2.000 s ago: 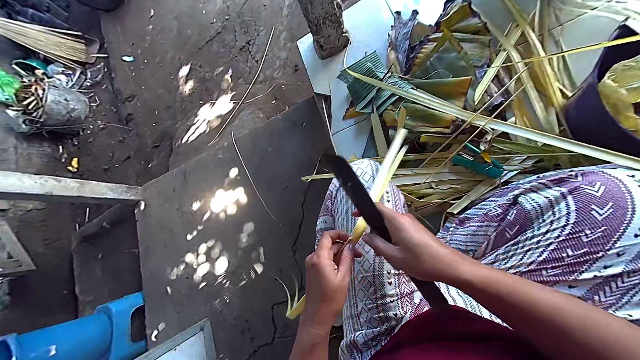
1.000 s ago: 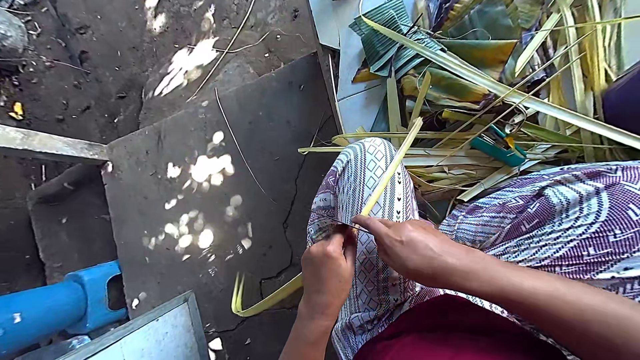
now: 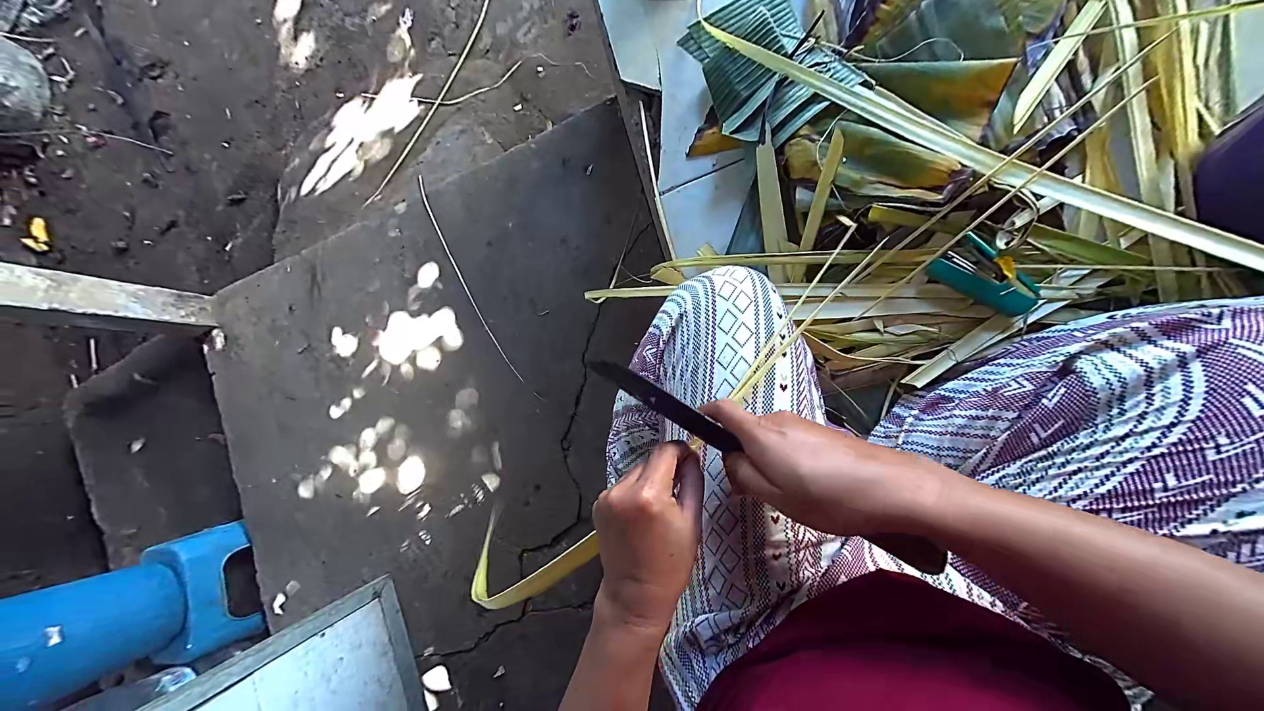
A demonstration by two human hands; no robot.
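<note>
Over my knee, my left hand pinches a pale yellow-green palm leaf strip, whose curled end hangs to the lower left. My right hand is closed on a dark-bladed knife; the blade points to the upper left and lies just above my left fingertips, against the strip. Beyond the blade the strip reads as thin strands running to the upper right. Part of the knife's handle shows below my right wrist.
Leaf strips and dark green leaves lie on white tiles beyond my knees, with a teal stapler among them. A purple container stands at right. Lower left are a blue plastic object and a framed panel, beside cracked concrete.
The knife blade, seen almost edge-on a second ago, now shows broadside across the strip. The strip's far part, a wide band before, now appears as thin strands.
</note>
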